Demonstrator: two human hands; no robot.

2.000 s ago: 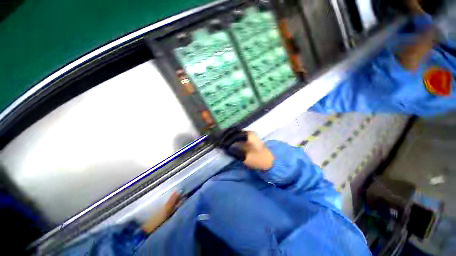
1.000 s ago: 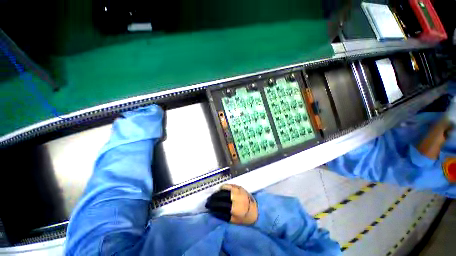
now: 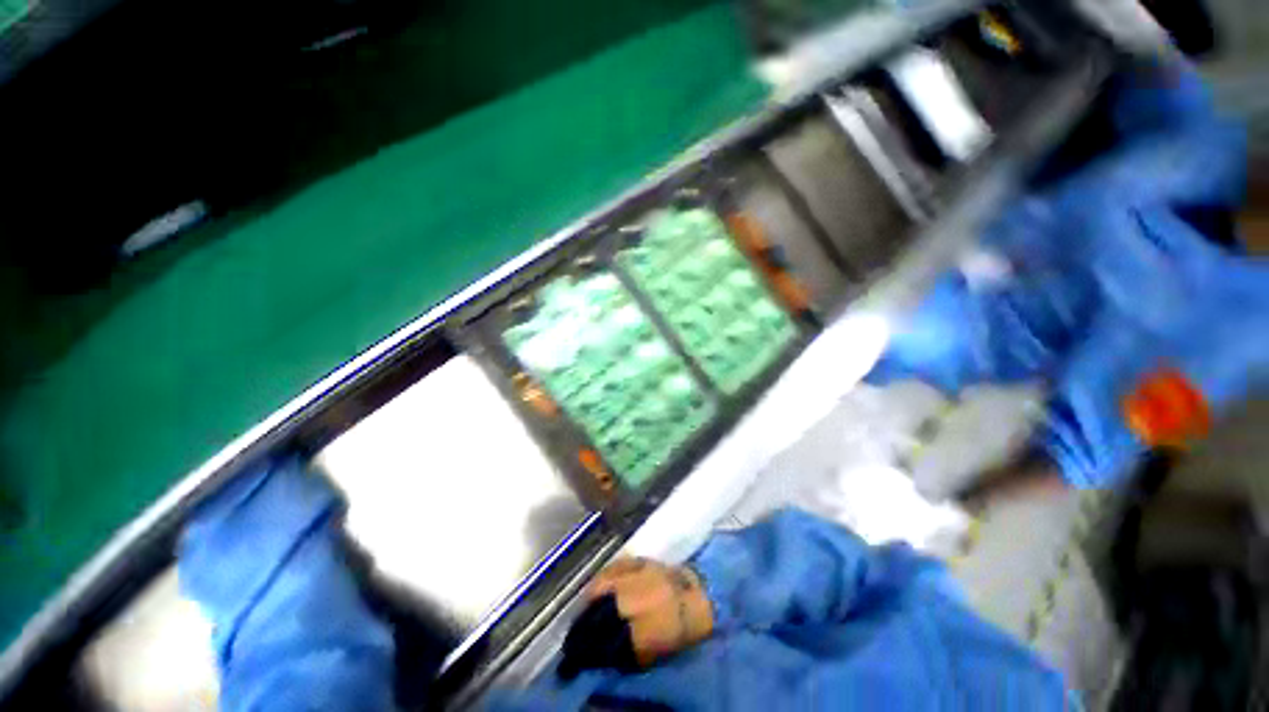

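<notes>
Two pale green circuit board panels point(image 3: 610, 376) lie side by side in a black carrier point(image 3: 568, 448) on the conveyor. Copper-brown strips show on the carrier's short edges. My right hand point(image 3: 651, 612), with black finger covers, is bent at the conveyor's near edge, below the carrier and apart from it. The fingers point down and left; whether they hold anything cannot be told. My left sleeve point(image 3: 285, 584) reaches over the conveyor left of the carrier. My left hand itself is not visible. The picture is blurred.
The conveyor's rail point(image 3: 376, 355) runs diagonally past a green-matted bench point(image 3: 459, 209) with dark items. A pale metal plate point(image 3: 439, 487) lies left of the carrier. A co-worker in a blue smock point(image 3: 1113, 278) stands at the right, over the taped floor.
Since one second ago the view has tilted and shifted. My left sleeve still lies across the conveyor, now lower left in view. My right hand stays near the front edge; the carrier appears unmoved on the line.
</notes>
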